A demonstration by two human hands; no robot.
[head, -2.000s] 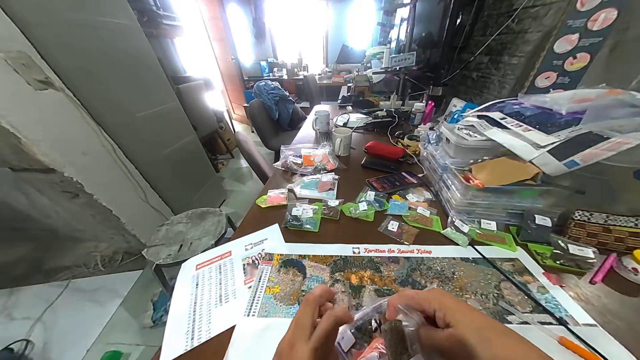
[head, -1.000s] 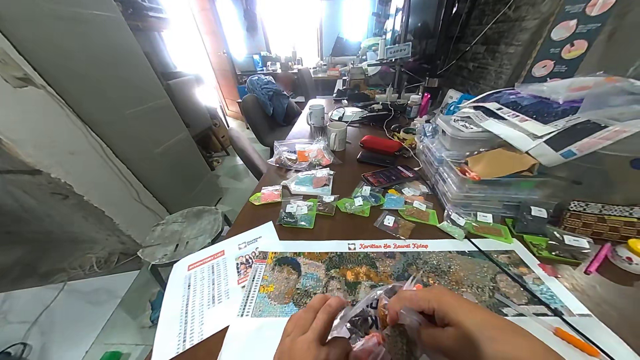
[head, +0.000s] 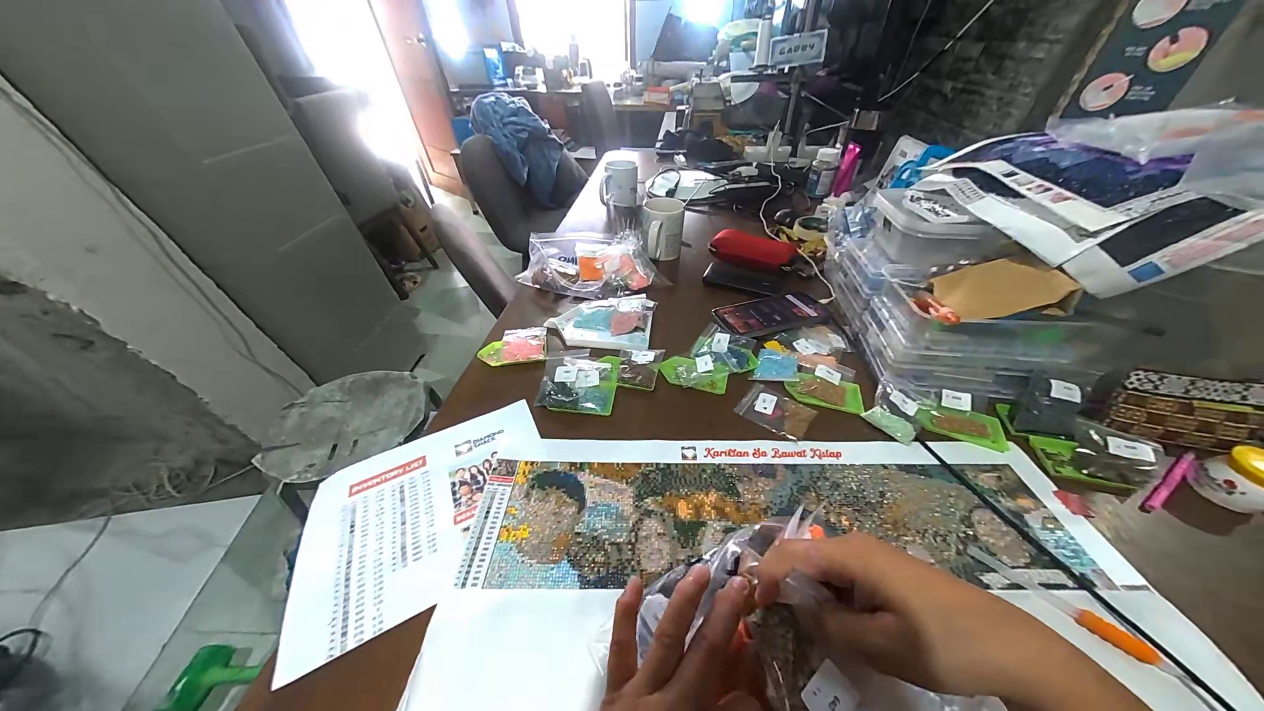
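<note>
My left hand (head: pixel 681 642) rests with spread fingers against a clear plastic bag (head: pixel 691 583) at the bottom centre. My right hand (head: pixel 869 612) pinches the bag's upper part beside it. A small bag of brown beads (head: pixel 780 642) with a white label shows between the hands; whether it lies inside the larger bag I cannot tell. Beneath them is the diamond painting canvas (head: pixel 632 494), partly covered with a mosaic of faces. An orange-handled pen tool (head: pixel 1116 635) lies on the canvas at the right. The printed inventory sheet (head: pixel 385 543) lies to the left.
Labelled bead bags and green trays (head: pixel 825 392) line the canvas's far side. Stacked clear plastic boxes (head: pixel 948 346) stand at the right. Farther back are a phone (head: pixel 770 314), a red case (head: pixel 752 249), two mugs (head: pixel 663 227) and a zip bag (head: pixel 592 265). A stool (head: pixel 346 425) stands left.
My left hand's fingers have spread out against the bag, where they were curled closer around it before. My right hand stays at the bag.
</note>
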